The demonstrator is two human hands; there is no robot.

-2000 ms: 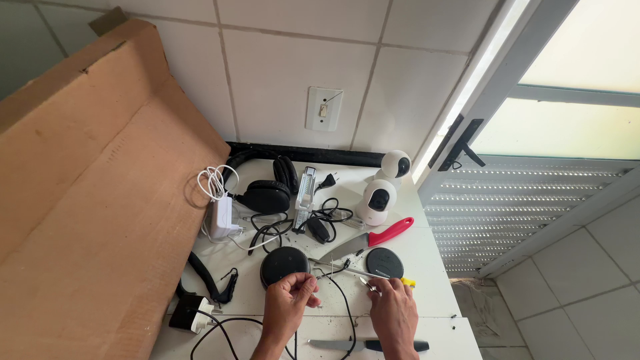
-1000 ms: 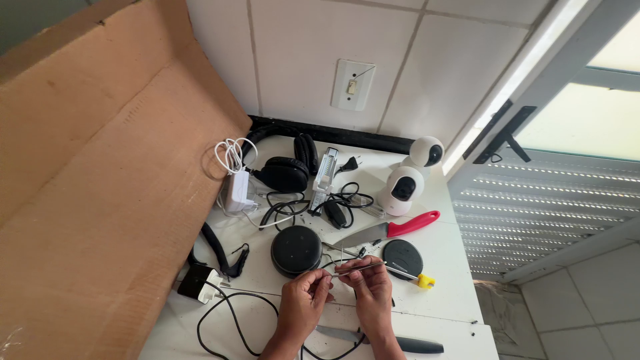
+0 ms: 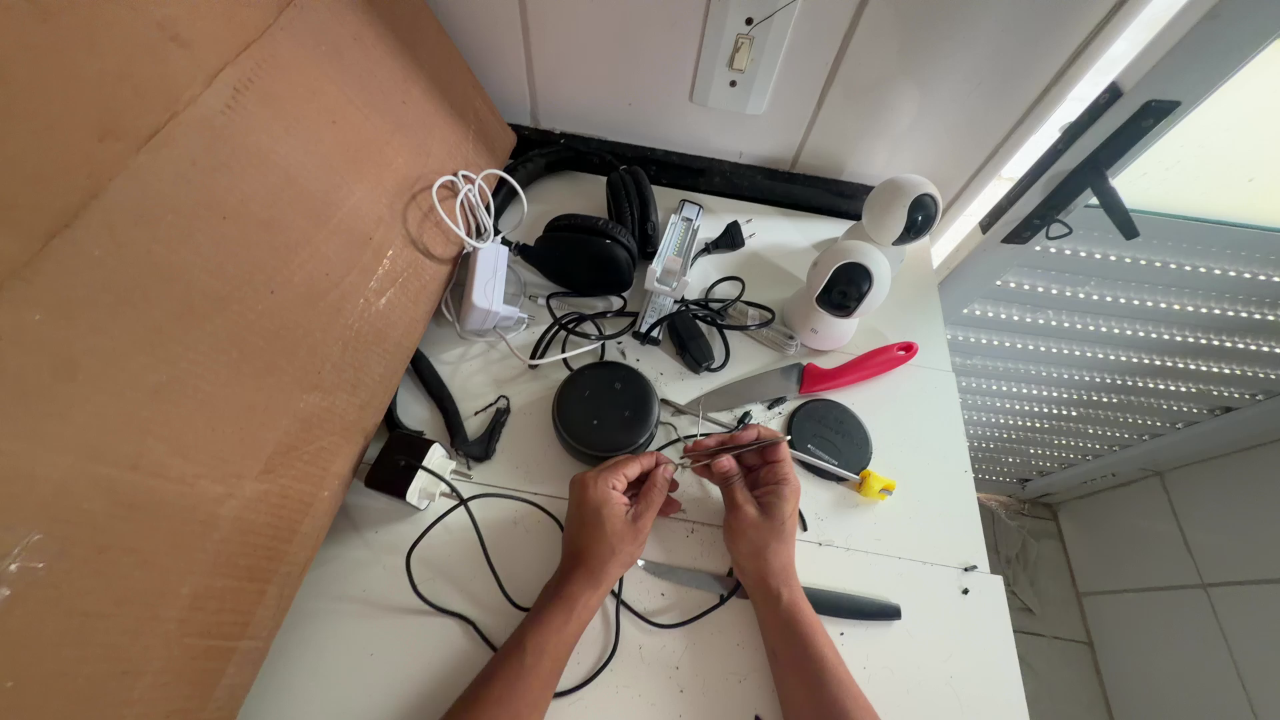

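Observation:
Thumb and fingers of my left hand [image 3: 612,505] pinch a small thin piece, too small to name, just below the round black smart speaker [image 3: 605,408]. My right hand [image 3: 752,490] holds slim metal tweezers [image 3: 735,450], their tips close to my left fingertips. A black cable [image 3: 690,436] passes behind the fingers. The yellow-handled screwdriver [image 3: 876,485] lies right of my right hand, beside a round black disc [image 3: 830,438]. Above the hands is a knife with a red handle [image 3: 860,368]. Another knife with a dark handle [image 3: 850,604] lies partly behind my right wrist.
A large cardboard box [image 3: 220,300] leans along the left. Black headphones [image 3: 585,250], a white charger [image 3: 485,287], a black-and-white power adapter [image 3: 410,472] and two white cameras [image 3: 840,290] stand or lie around the white table [image 3: 900,660]. Beyond its right edge is a shutter door [image 3: 1120,340].
My hands have come together since the oldest frame, where they were apart. The view has moved closer to the table.

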